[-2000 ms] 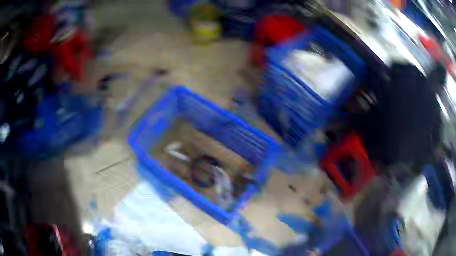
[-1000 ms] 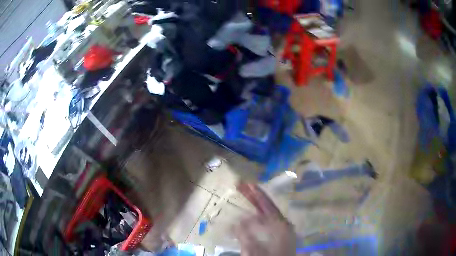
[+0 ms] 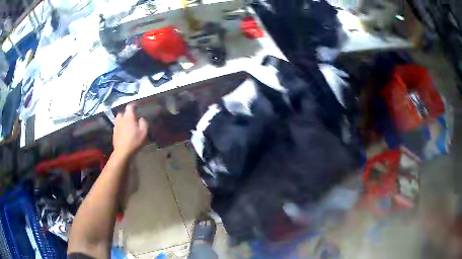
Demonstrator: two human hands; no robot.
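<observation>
My left hand [image 3: 129, 130] reaches forward, bare, to the front edge of the white machine table [image 3: 66, 117]. Its fingers look partly curled; blur hides whether they touch the edge or hold anything. A large black garment pile [image 3: 299, 136] with white patches lies right of my hand, heaped beside the table and up over its edge. A crumpled light grey-blue fabric [image 3: 109, 88] lies on the table just beyond my hand. My right hand is not in view.
Red cloth [image 3: 164, 44] lies on the table near a sewing machine. A blue crate [image 3: 23, 222] and scraps are at the lower left. A red plastic stool or basket [image 3: 413, 98] stands at the right. My foot [image 3: 204, 230] is on the tiled floor.
The view has swung from the floor and crates to the table and black pile. A blurred hand was low over the floor; now my left arm extends to the table edge.
</observation>
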